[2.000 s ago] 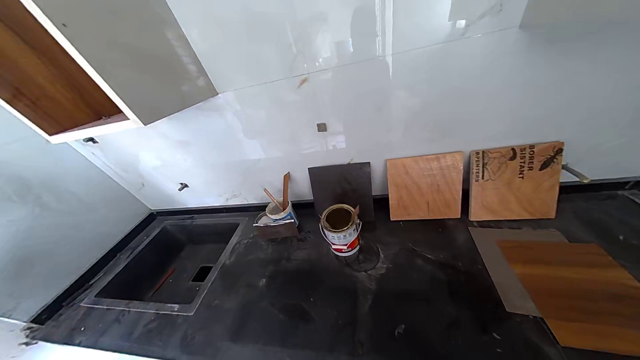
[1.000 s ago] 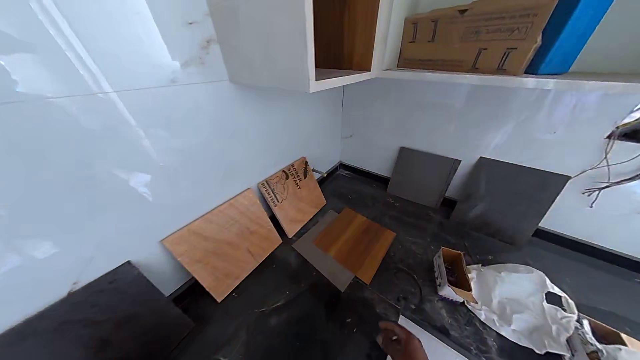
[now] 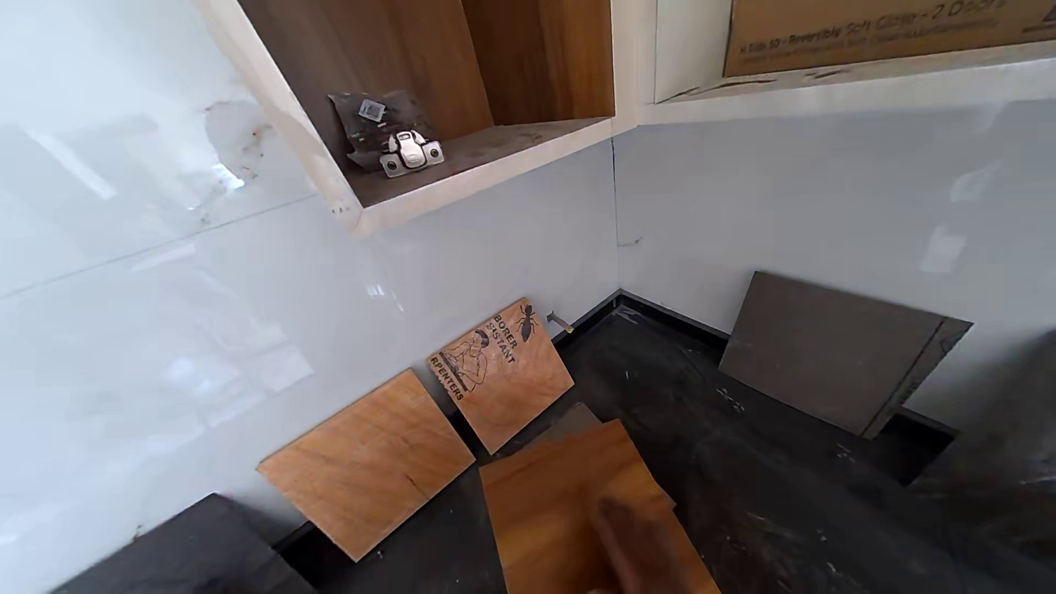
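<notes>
One blurred hand (image 3: 635, 544), which looks like my right hand, reaches in from the bottom edge over the wood-grain laminate board (image 3: 577, 495). Its fingers lie on or just above the board's face; whether they grip it cannot be told. Beneath that board, a grey board (image 3: 573, 422) shows at its top and right edge. Two plywood pieces lean on the wall to the left: a plain one (image 3: 371, 462) and one printed with an ant and a figure (image 3: 503, 375). My left hand is out of view.
An open wall cabinet (image 3: 487, 169) juts out above, holding a plastic bag (image 3: 375, 124) and a metal hinge (image 3: 411, 154). A cardboard box (image 3: 866, 33) sits on the right shelf. Dark boards lean at the right (image 3: 833, 351) and lower left (image 3: 181, 553), on the black countertop (image 3: 709, 445).
The view has swung right from the sink side, then closer to the corner. The hand, beside the wood-grain board one second ago, is now over it.
</notes>
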